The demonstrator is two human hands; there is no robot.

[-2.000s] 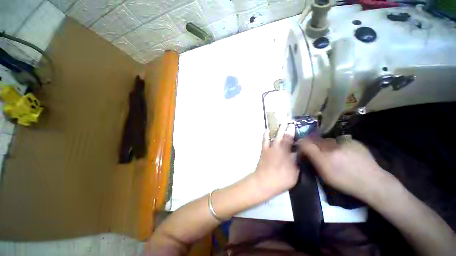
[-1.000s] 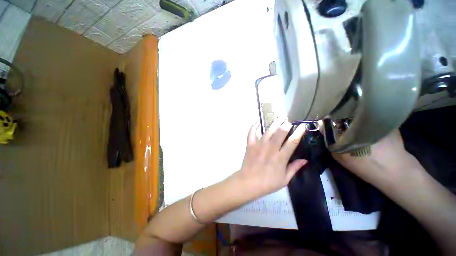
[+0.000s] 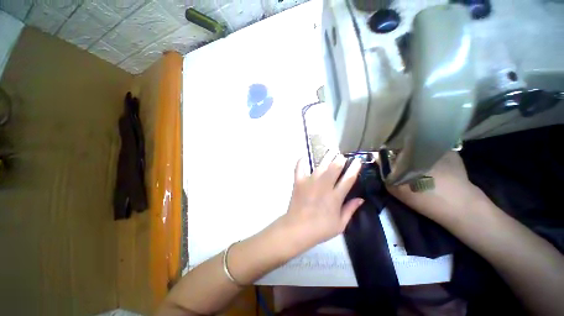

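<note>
A narrow dark band strip (image 3: 373,259) runs from under the needle area down over the table's front edge. A large dark garment piece (image 3: 519,179) lies bunched to the right. The white sewing machine head (image 3: 365,80) stands above; the presser foot (image 3: 365,158) shows small and shiny at its base. My left hand (image 3: 321,200) lies flat with spread fingers, fingertips beside the foot and thumb on the strip's left edge. My right hand (image 3: 433,191) is on the dark cloth right of the foot; its fingers are mostly hidden behind the machine's guard, so its grip cannot be seen.
The white tabletop (image 3: 241,185) has a printed ruler edge and a blue translucent piece (image 3: 258,102). Its left side is orange-taped (image 3: 166,185). Dark spare strips (image 3: 130,160) lie on cardboard (image 3: 68,185). A green-handled item (image 3: 205,21) lies by the brick-patterned wall.
Since the oldest frame, the view has moved closer to the machine head. My left hand has flattened and spread its fingers; my right hand has moved behind the guard. Little differs from one second ago.
</note>
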